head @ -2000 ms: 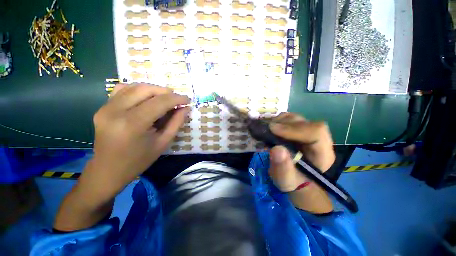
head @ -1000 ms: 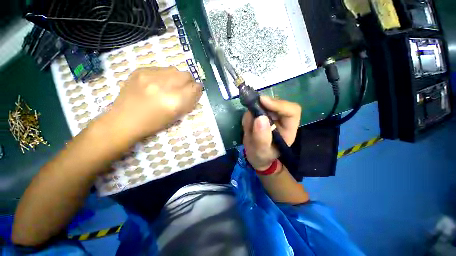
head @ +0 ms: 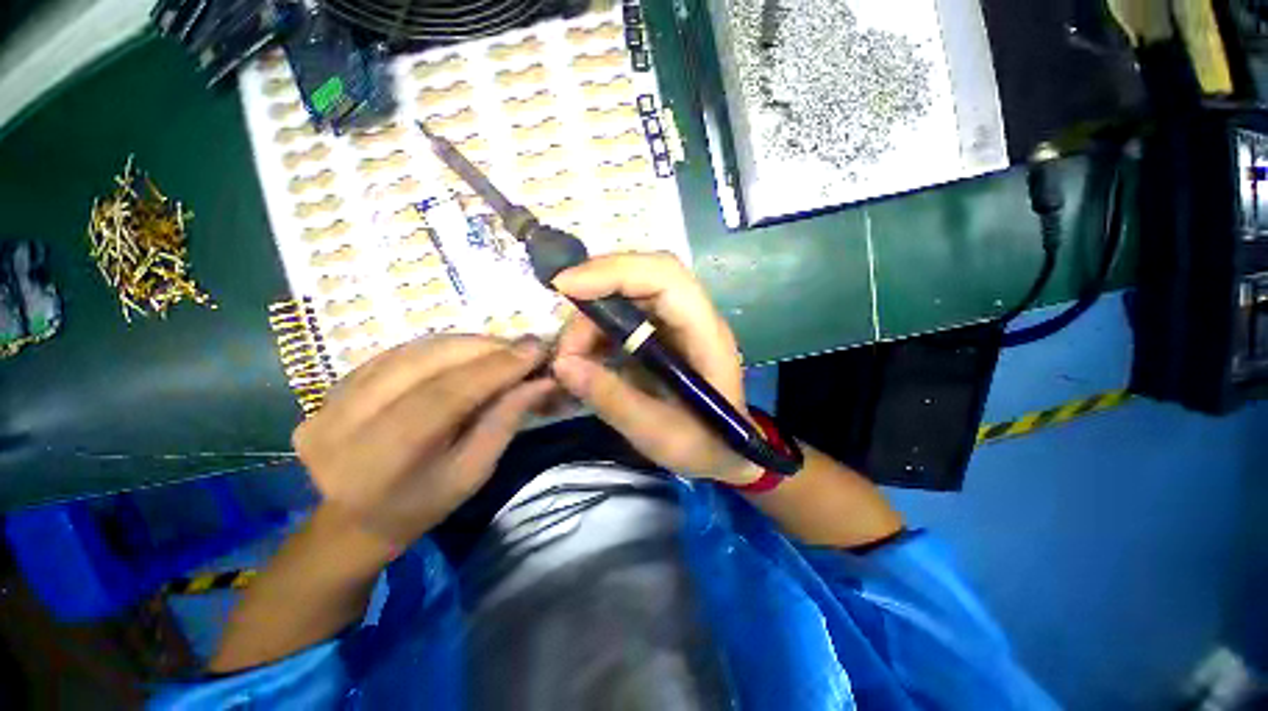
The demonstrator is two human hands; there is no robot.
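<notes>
My right hand (head: pixel 654 368) holds the black soldering iron (head: pixel 668 364), its metal tip pointing up and left above the white work sheet (head: pixel 376 271). My left hand (head: pixel 424 424) is at the sheet's front edge, thumb and fingers pinched together and meeting the right fingertips. A tiny dark thing seems to be between the fingertips; it is too small to name. A small blue and white circuit board (head: pixel 448 250) lies on the sheet under the iron. Lined-up gold pins (head: pixel 299 354) stand along the sheet's left edge.
A pile of brass pins (head: pixel 142 243) lies left of the sheet. Dark board modules (head: pixel 331 86) and the fan grille (head: pixel 431 11) are at the back. Small square components (head: pixel 654 136) line the sheet's right side. A parts tray (head: pixel 960 111), cords and black boxes are to the right.
My left hand has moved back from the square components to the sheet's front edge. My right hand has come left with the iron, and the fingertips now meet. The camera view has shifted.
</notes>
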